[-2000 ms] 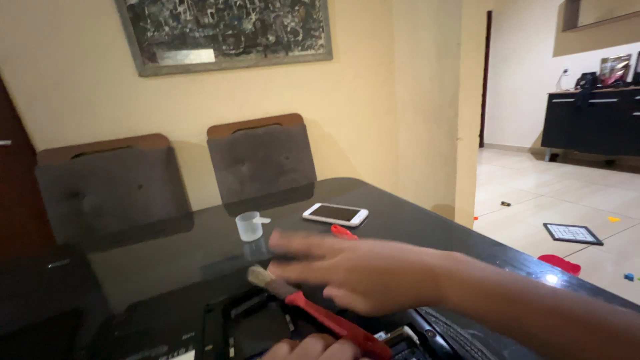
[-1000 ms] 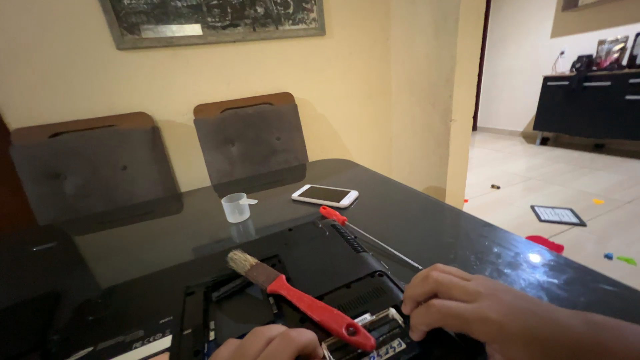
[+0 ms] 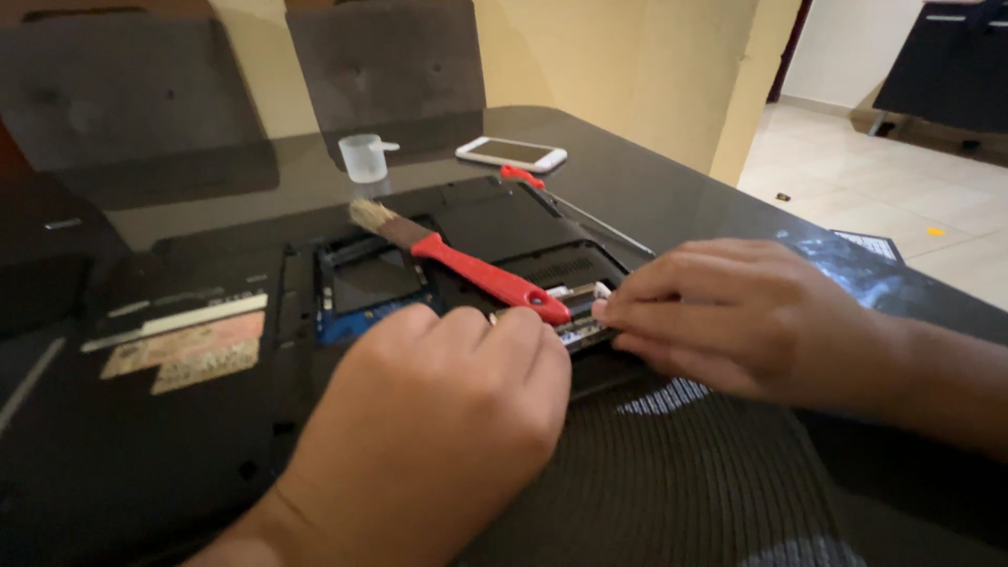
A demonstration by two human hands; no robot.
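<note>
An upturned black laptop lies on the table with bays in its underside uncovered. Both my hands are at the bay with the memory modules. My left hand has its fingers curled at the near left side of that bay; its fingertips are hidden. My right hand touches the right end of the modules with thumb and fingers together; whether it grips them I cannot tell. A paintbrush with a red handle rests across the laptop, its handle end beside my left fingers. A red-handled screwdriver lies along the laptop's far right edge.
Behind the laptop, a clear plastic measuring scoop and a white smartphone are on the dark glossy table. Two upholstered chairs stand at the far side. Ribbed dark fabric lies in front, near my wrists. Small items are scattered on the floor.
Two seconds ago my right hand was stretched over the laptop near the brush bristles; it has moved back to the memory bay. The view has dropped closer to the laptop.
</note>
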